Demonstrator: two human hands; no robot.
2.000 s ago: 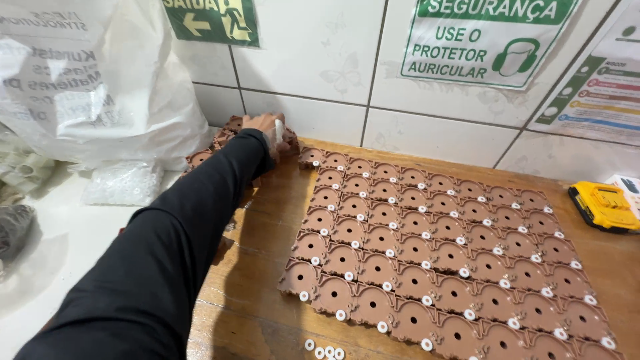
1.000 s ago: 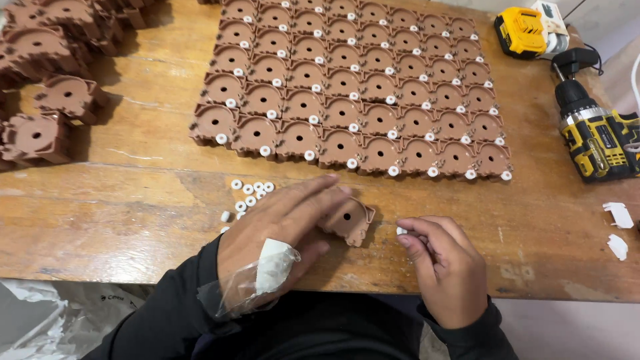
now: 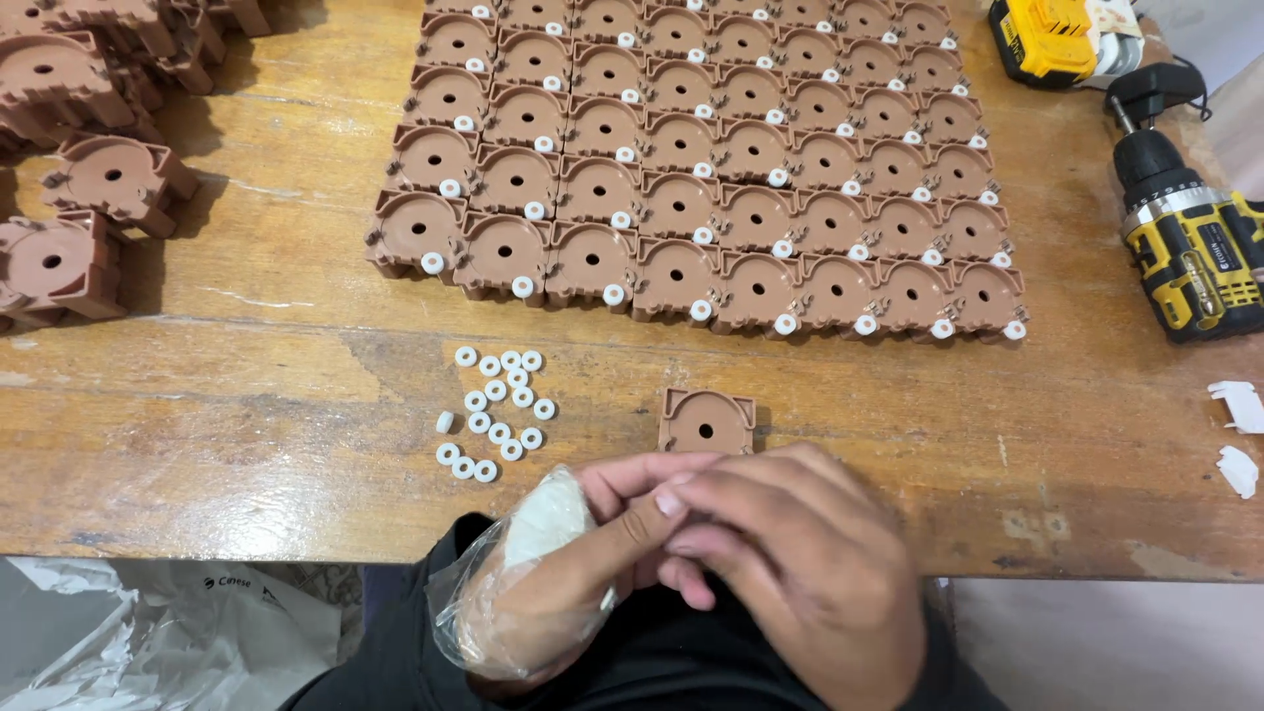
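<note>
My left hand (image 3: 583, 563), with a white dressing and clear plastic wrap round its wrist, meets my right hand (image 3: 820, 563) in front of my body. Their fingertips touch, and whatever may be between them is hidden. Just beyond the fingers a single brown plastic housing (image 3: 705, 420) lies on the wooden table, its near edge covered by my hands. To its left are scattered small white plastic rings (image 3: 499, 433), one standing on edge. Behind, brown housings (image 3: 676, 262) stand in close rows, each visible one with a white ring at a corner.
More brown housings (image 3: 114, 178) are heaped at the left. A yellow and black cordless drill (image 3: 1195, 237) lies at the right, below a yellow battery pack (image 3: 1055, 39). White plastic scraps (image 3: 1237, 472) lie near the right edge. A plastic bag (image 3: 247, 632) hangs below the table's front edge.
My hands have come together, closer to my body. The single housing, partly under my left hand a second ago, lies free of its grasp. Two seconds ago one hand reached to the pile at the back.
</note>
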